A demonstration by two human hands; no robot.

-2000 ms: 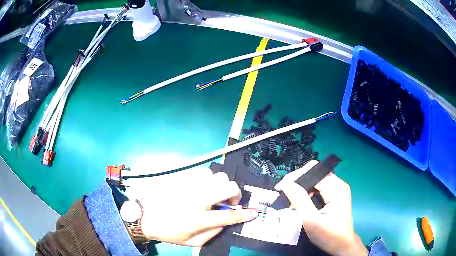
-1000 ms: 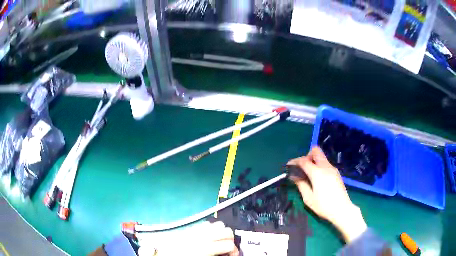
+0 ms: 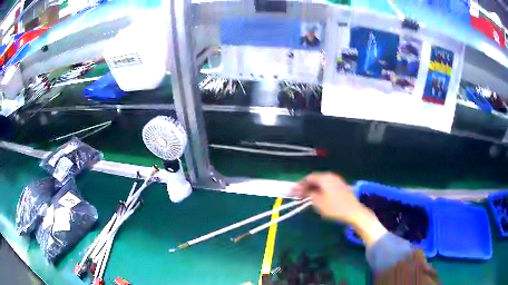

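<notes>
My right hand (image 3: pixel 333 199) is over the joined end of a white two-legged cable assembly (image 3: pixel 231 227) near the rail. Its fingers are curled around that end and hide the connector. The two white legs run down-left across the green mat, with thin wire ends at their tips. My left hand is not in view. A black pile of loose housings (image 3: pixel 303 269) lies at the bottom edge, blurred. A red connector (image 3: pixel 121 281) shows, cut off, at the bottom left.
A blue parts bin (image 3: pixel 433 234) of black housings stands right of my hand, beside an empty blue tray (image 3: pixel 463 229). A white fan (image 3: pixel 178 186) stands by a metal post (image 3: pixel 189 100). White harnesses (image 3: pixel 114 234) and bagged parts (image 3: pixel 66 222) lie left. Yellow tape (image 3: pixel 270 242) crosses the mat.
The view has tilted up. My right hand has moved from the wire end of the near cable to the far cable assembly's joined end. My left hand has left the picture.
</notes>
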